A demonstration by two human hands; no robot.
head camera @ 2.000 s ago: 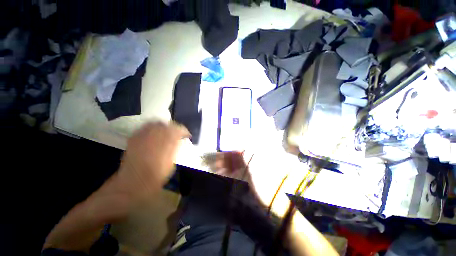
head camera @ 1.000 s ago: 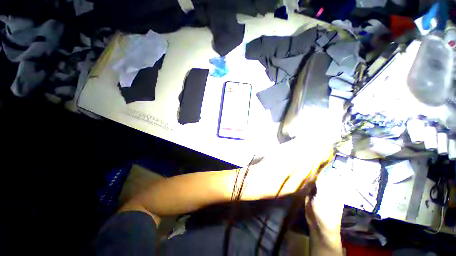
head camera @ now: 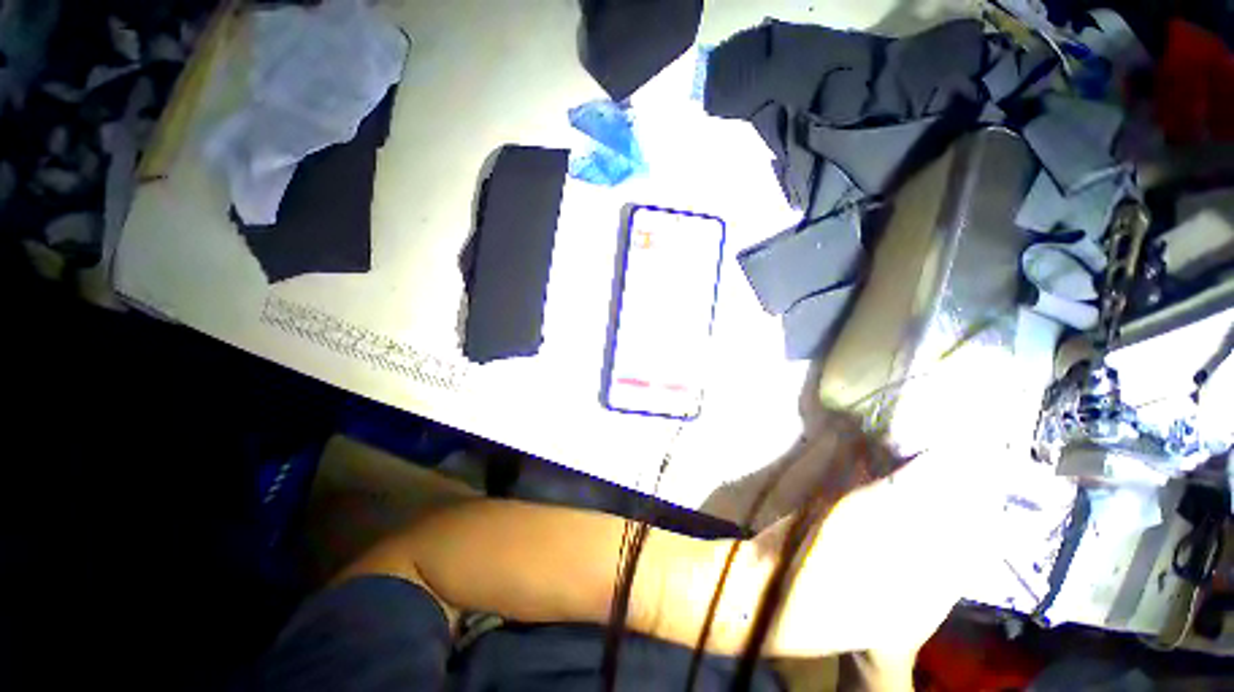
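Observation:
My left forearm reaches from the lower left to the front of the machine. My left hand (head camera: 859, 541) is washed out by glare, so its fingers and anything in them cannot be made out. A bit of skin at the bottom edge (head camera: 886, 668) seems to be part of my right arm; my right hand cannot be made out. The bright-screened phone (head camera: 666, 311) lies flat on the table. A dark cut piece (head camera: 517, 257) lies left of it. The long grey-silver machine cover (head camera: 913, 277) stands right of the phone.
Overlapping grey cut pieces (head camera: 866, 149) lie beyond the phone, with a blue scrap (head camera: 605, 141) nearer it. White crumpled material (head camera: 311, 81) covers part of a dark piece (head camera: 325, 216) at left. Metal machine parts (head camera: 1103, 392) are at right. Dark blurred cords hang close to the camera.
Both hands were at the table's front edge near the phone, then moved right to the machine. The view has since shifted, and the phone screen shows different content than at first.

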